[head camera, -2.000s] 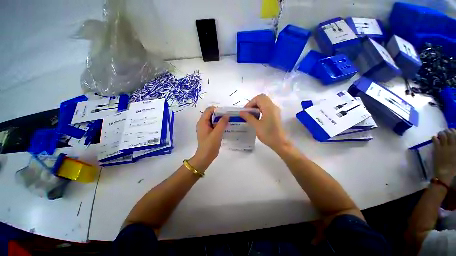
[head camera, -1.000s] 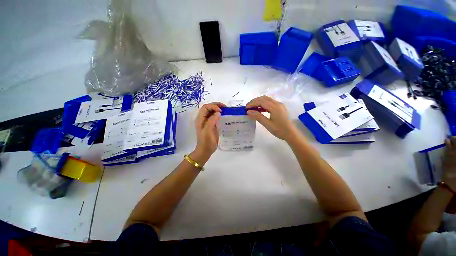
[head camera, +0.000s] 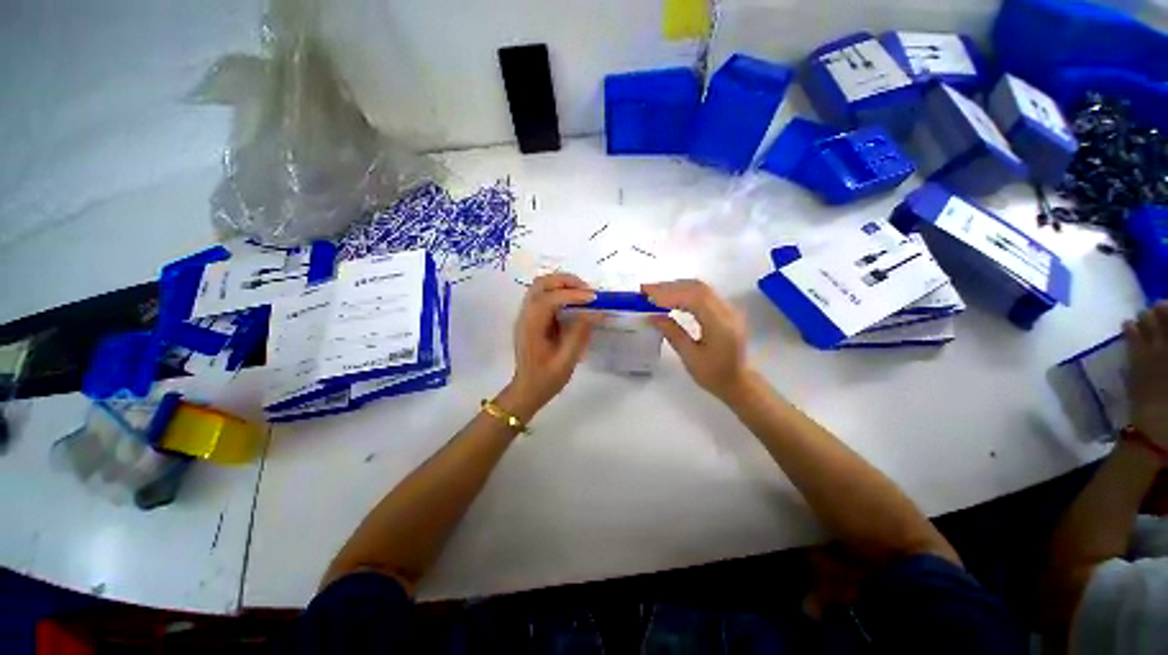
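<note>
A retail box (head camera: 624, 348) is held in front of me, its white printed panel facing up and tilted, its blue top strip along the far end. My left hand (head camera: 551, 335) pinches the strip's left end. My right hand (head camera: 705, 335) pinches its right end. Some fingertips are hidden behind the box. A stack of boxes (head camera: 352, 335) lies text side up to the left. Another stack (head camera: 871, 282) lies connector picture up to the right.
Thin strips (head camera: 442, 227) lie heaped at back left, by a clear plastic bag (head camera: 292, 160). A black phone (head camera: 530, 97) leans on the wall. Blue trays (head camera: 653, 111) and box bundles (head camera: 973, 134) stand behind. A yellow item (head camera: 215, 433) is far left. Another person's hand (head camera: 1149, 365) is at right.
The box has tilted, so its printed panel looks shorter than a second ago. Both hands have moved slightly right and down with it. The other person's box at the right has shifted slightly.
</note>
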